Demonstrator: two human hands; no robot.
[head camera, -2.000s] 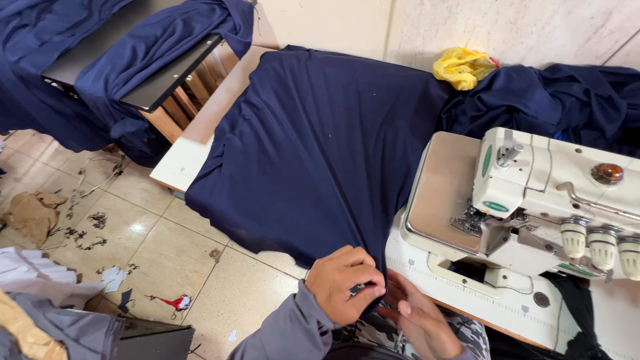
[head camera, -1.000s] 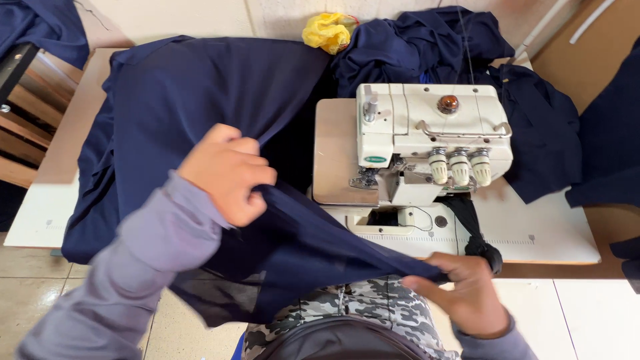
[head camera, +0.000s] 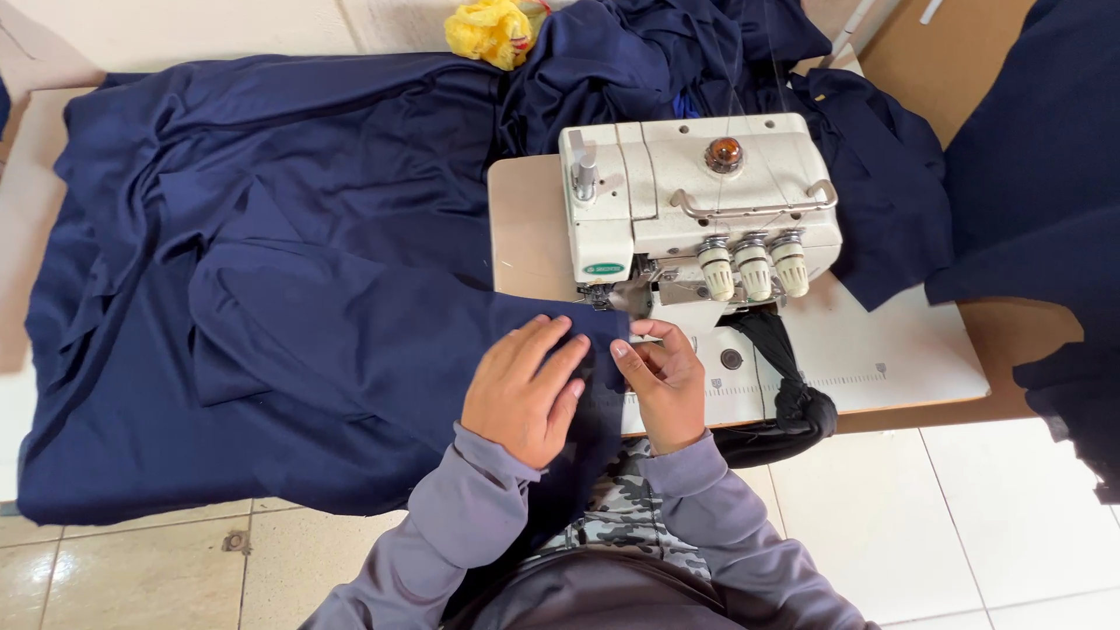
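Note:
Navy blue fabric (head camera: 350, 332) spreads over the left of the sewing table, its right end lying just in front of the presser foot area of a white overlock sewing machine (head camera: 700, 192). My left hand (head camera: 525, 389) rests on the fabric with its fingers somewhat spread, pressing it from above. Close by on the right, my right hand (head camera: 665, 381) pinches the fabric's right edge between thumb and fingers. The needle area is partly hidden behind the machine head, and the fabric's front part hangs down over my lap.
Behind the machine lies a heap of navy fabric (head camera: 612, 70) beside a yellow plastic bag (head camera: 490, 33). More navy cloth (head camera: 1032, 192) hangs at the right. A knotted black cloth (head camera: 801, 407) hangs at the table's front edge (head camera: 919, 402). Threads rise from the machine.
My hands, apart and stretching the fabric a second ago, are now close together at its right end before the machine. The fabric now lies spread across the table's left side.

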